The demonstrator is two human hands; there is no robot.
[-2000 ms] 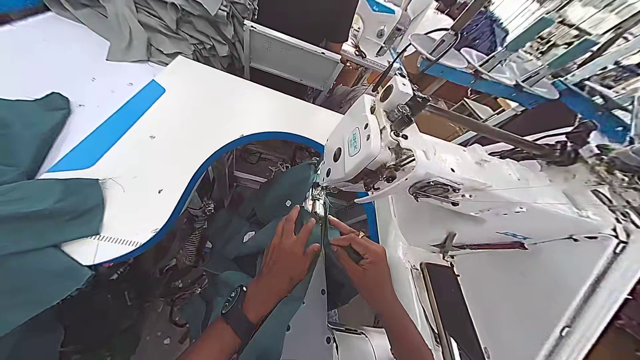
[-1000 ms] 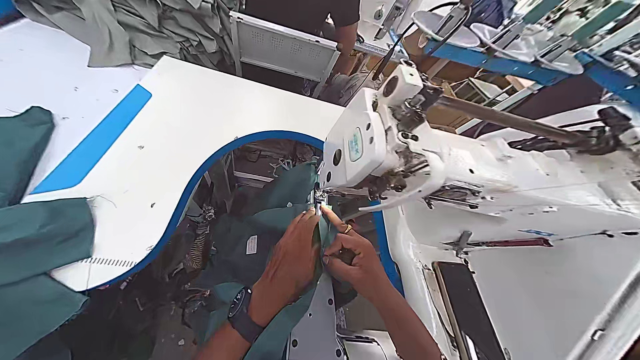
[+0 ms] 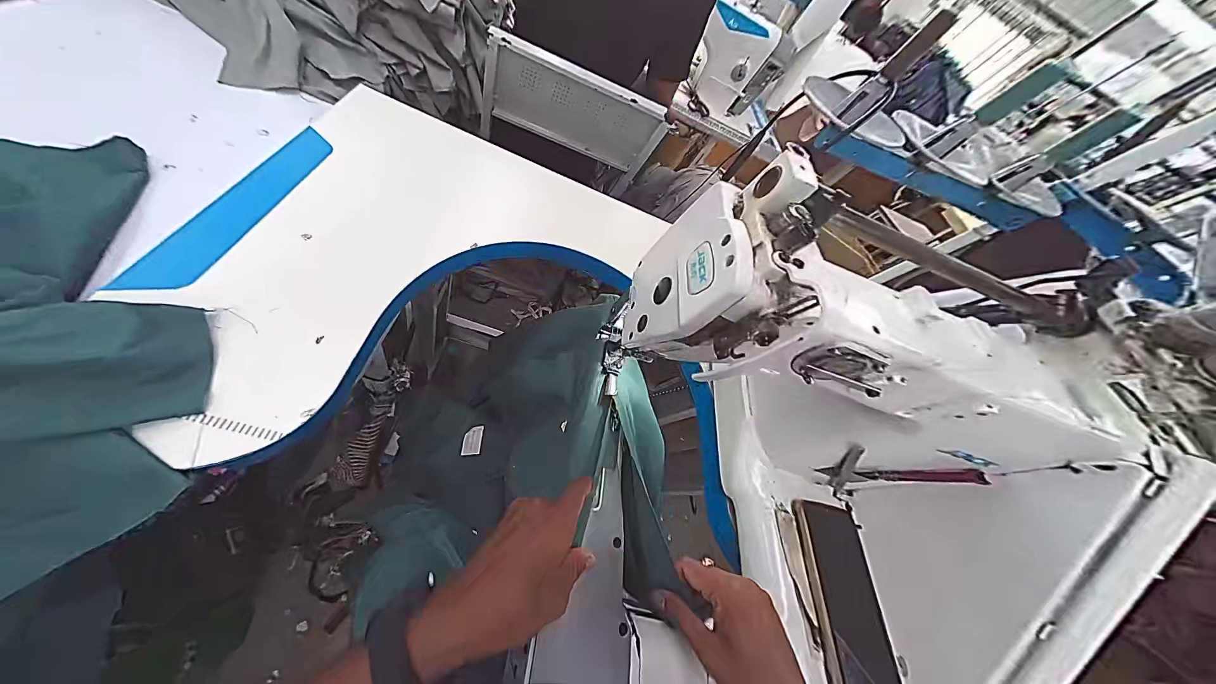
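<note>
Dark green fabric [image 3: 532,380] hangs from the needle area of a white Jack sewing machine [image 3: 698,271], its two edges parting over the narrow arm [image 3: 594,589]. At the left edge of the arm, my left hand [image 3: 522,560] lies against the fabric, its index finger stretched along the edge; a dark watch band is on the wrist. Lower right, my right hand [image 3: 727,613] pinches the other edge between thumb and fingers. Both hands are well below the presser foot [image 3: 611,361]. Whether the left fingers grip the cloth is hard to tell.
A white table [image 3: 456,171] with a blue curved edge surrounds the machine's left side. More green fabric [image 3: 95,380] lies at the left, and grey cloth [image 3: 351,43] is heaped at the back. Behind a metal panel [image 3: 575,100] a person is partly visible. Thread stands [image 3: 950,142] rise upper right.
Both hands have moved down from beside the presser foot toward the lower part of the arm, and apart. The fabric edges now spread open below the foot. The person behind has come into view.
</note>
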